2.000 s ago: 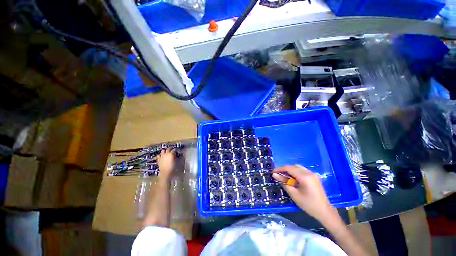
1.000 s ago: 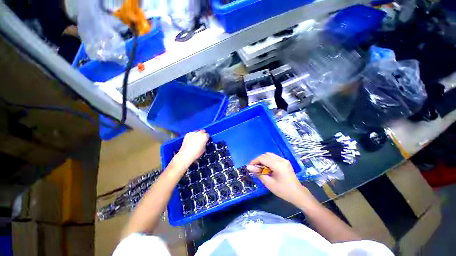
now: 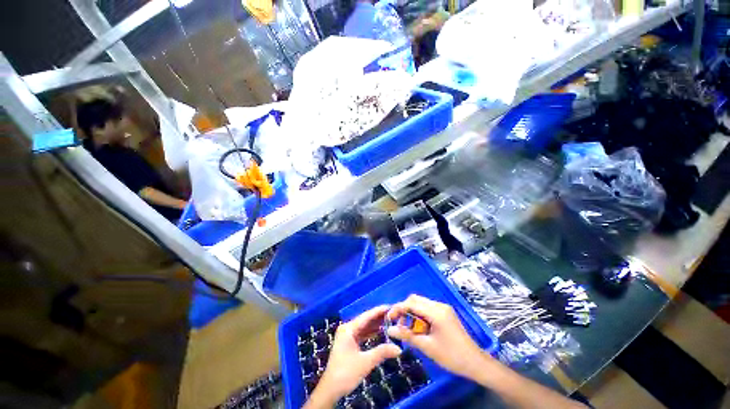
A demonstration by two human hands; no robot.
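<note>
My right hand (image 3: 432,331) holds a small tool with an orange-yellow handle (image 3: 415,323) over the blue tray (image 3: 290,359). My left hand (image 3: 356,351) is beside it, thumb and fingertips curled close to the right fingertips. A thin light loop, perhaps a cable, shows between the hands; whether the left fingers hold a piece is too small to tell. Rows of small black modules (image 3: 388,379) with silver edges fill the left and front of the tray, partly hidden under my hands.
Behind the tray are a tilted blue bin (image 3: 316,268) and a metal fixture (image 3: 472,228). White cables (image 3: 504,299) lie on clear bags at right, near a grey bag (image 3: 612,192). A white shelf (image 3: 360,188) holds blue bins. A person (image 3: 132,164) is at far left.
The view has tilted up, showing more shelf. My left hand went from the cabled pile into the tray, then to my right hand. The right hand still holds the tool.
</note>
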